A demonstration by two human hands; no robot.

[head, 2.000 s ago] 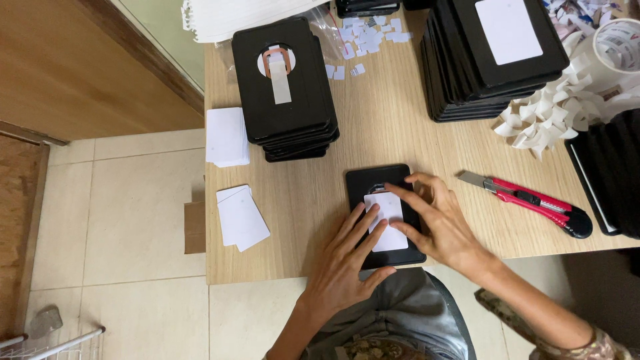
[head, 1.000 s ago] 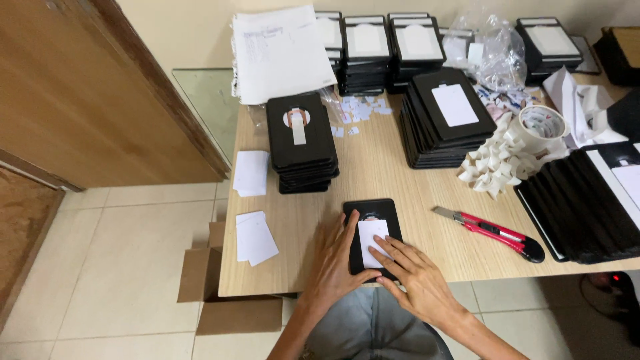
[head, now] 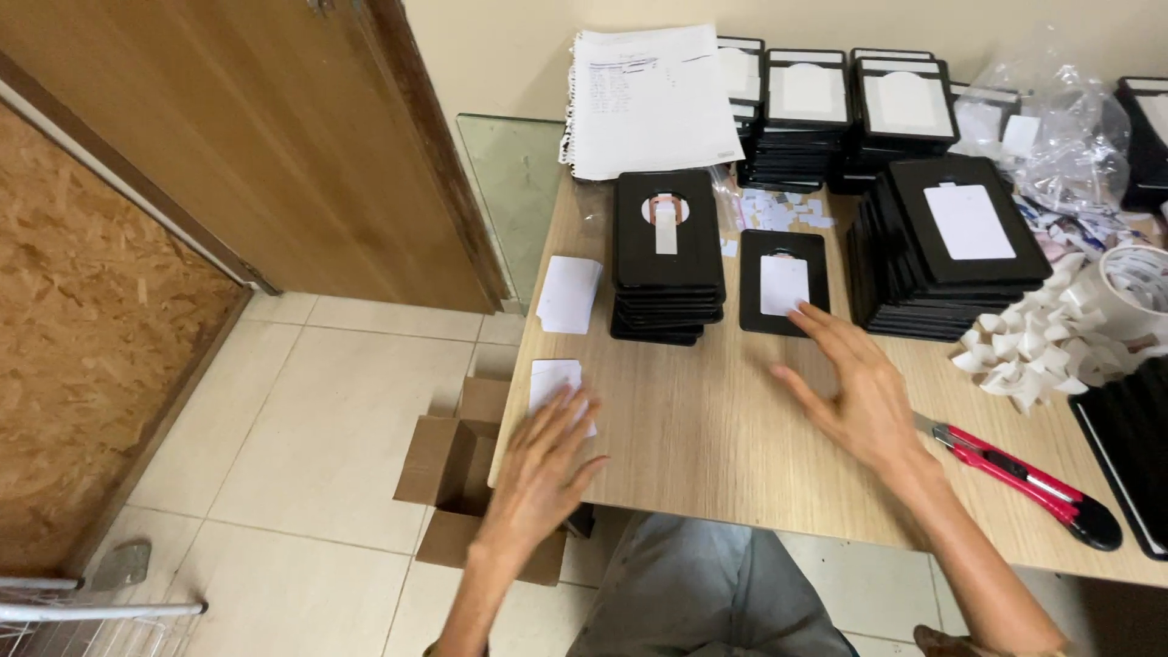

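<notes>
My right hand has its thumb and fingers apart, fingertips at the lower edge of a white card on a single black rectangular panel. My left hand is spread over the lower pile of white cards at the table's left edge; whether it grips one is hidden. Another pile of white cards lies just above. Between the hands' areas stands a stack of black panels, its top one with a round opening and a pale strip. A taller stack carries a white card on top.
A red utility knife, blade out, lies right of my right hand. Behind are paper sheets, more stacked panels and small paper pieces. Curled white strips and a tape roll are at right. Below stands a cardboard box.
The single panel with its card has moved away from the table's front edge to between the two stacks. My left hand has left it and moved left to the lower card pile.
</notes>
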